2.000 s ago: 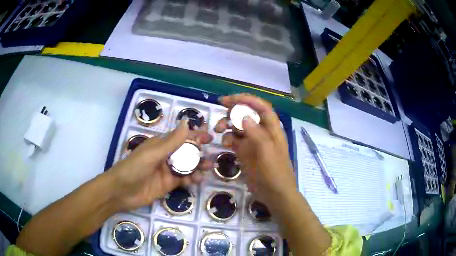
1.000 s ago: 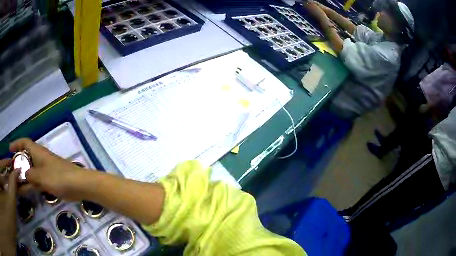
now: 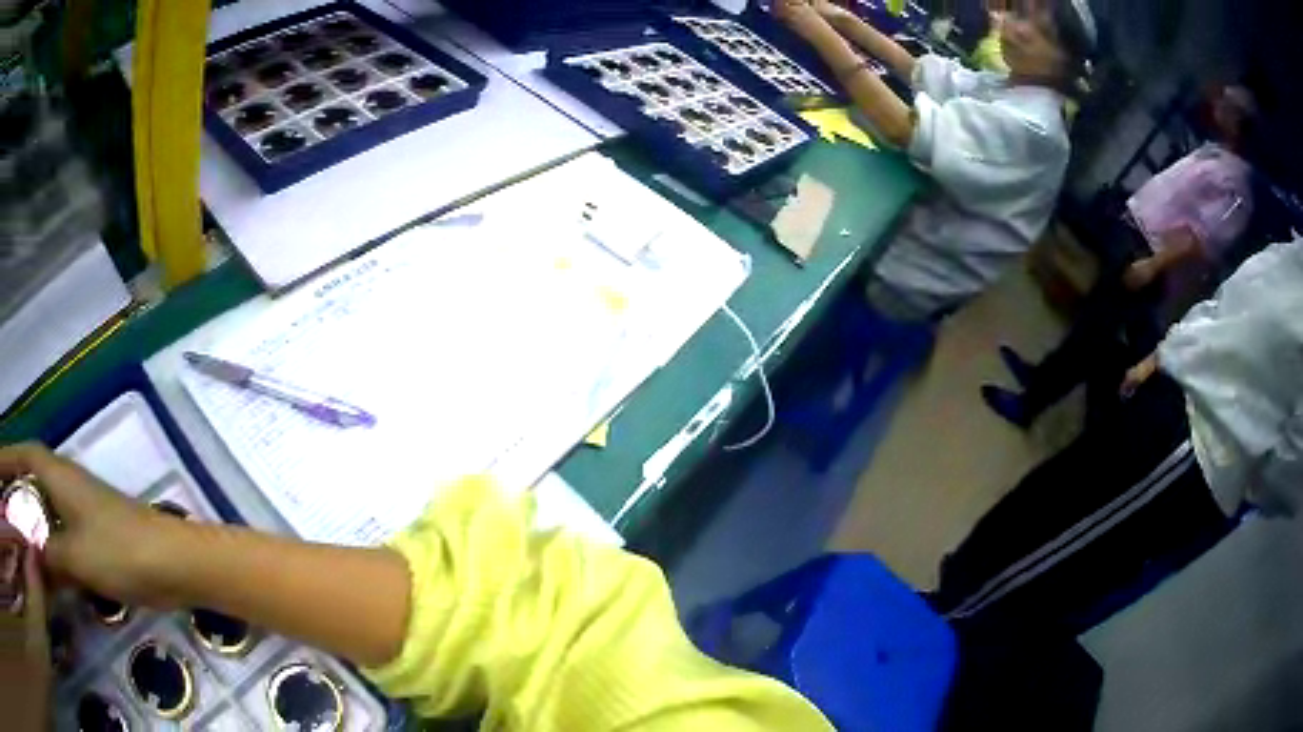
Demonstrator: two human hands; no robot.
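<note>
My right hand [image 3: 89,532] is at the left edge of the picture, its fingers around a round smartwatch head [image 3: 26,511] with a gold rim and a lit white face. Part of my left hand [image 3: 23,651] shows just below, cut off by the edge; a small rounded thing by its fingers is too cut off to make out. The compartment tray [image 3: 246,694] lies under my hands at the bottom left, with dark-faced watch heads in its compartments.
A purple pen [image 3: 279,389] lies on a printed record sheet [image 3: 415,343]. A white charger [image 3: 617,246] with a cable is on its far side. Filled trays [image 3: 265,175] stand beyond, by a yellow post [image 3: 172,143]. Coworkers [image 3: 986,157] and a blue stool [image 3: 872,644] are at right.
The view has swung far to the right, so the tray and my hands now sit at the left edge. My right hand still holds the lit watch head.
</note>
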